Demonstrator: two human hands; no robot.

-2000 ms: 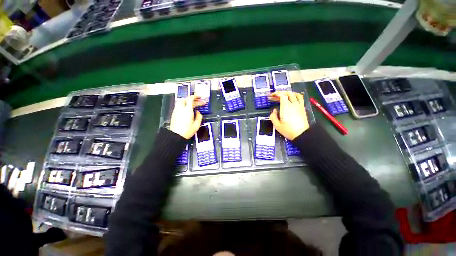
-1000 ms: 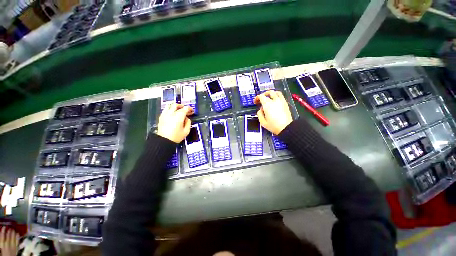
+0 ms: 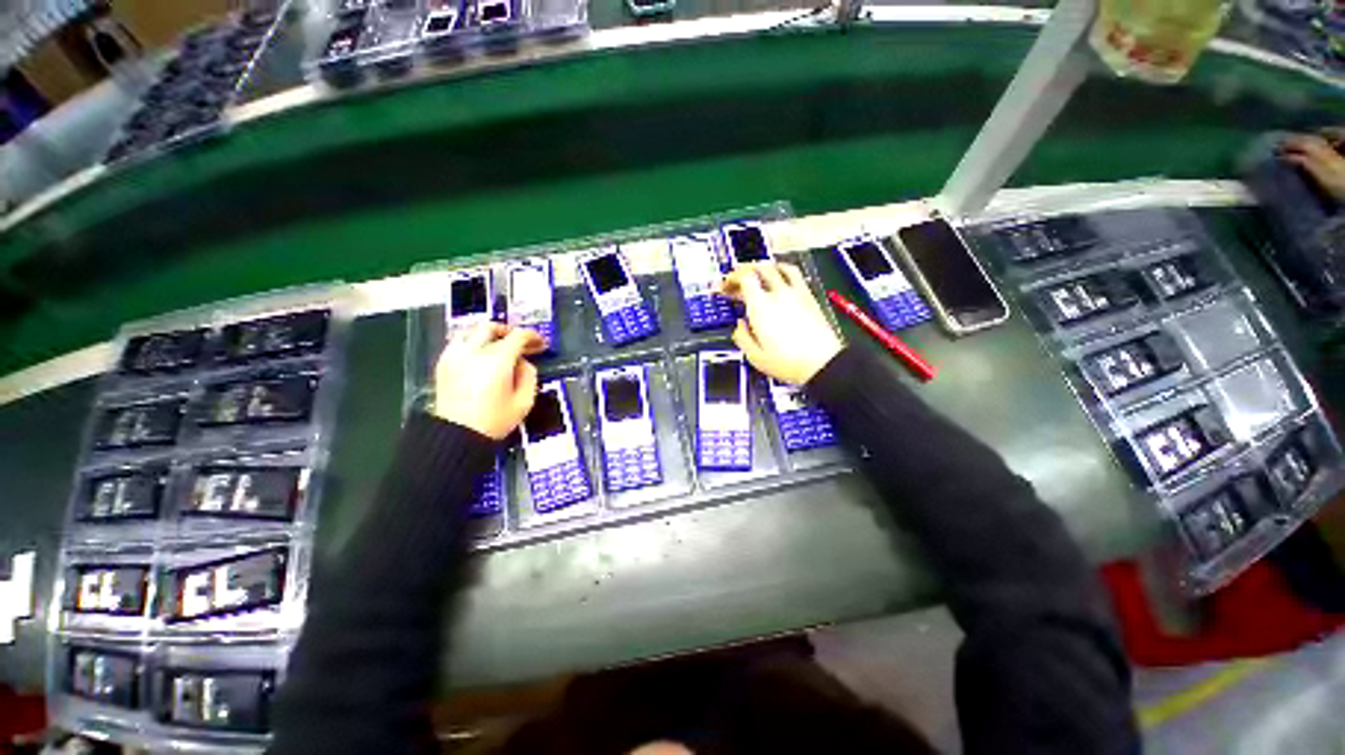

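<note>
A clear plastic tray (image 3: 605, 512) holds two rows of blue keypad phones directly before me. My left hand (image 3: 487, 381) lies over the lower keys of the two upper-left phones, fingers bent, lifting nothing. My right hand (image 3: 782, 328) lies over the keys of the two upper-right phones, fingers bent and slightly apart. The outermost upper-left phone (image 3: 469, 295) and upper-right phone (image 3: 749, 245) have dark screens. The phone beside each, at left (image 3: 528, 286) and right (image 3: 693, 266), has a whitish screen. The upper middle phone (image 3: 615, 295) is dark. My hands hide some keys.
A keypad phone (image 3: 882, 280), a smartphone (image 3: 953, 276) and a red pen (image 3: 881, 335) lie right of the tray. Trays of dark phones stand at left (image 3: 185, 516) and right (image 3: 1165, 387). A grey post (image 3: 1018, 111) rises behind. Another person's hand (image 3: 1317, 159) shows at right.
The screens of the outermost upper-left and upper-right phones have gone from lit to dark. The bench has shifted left in view. Both hands stay over the upper phones. Another person's hand now shows at right.
</note>
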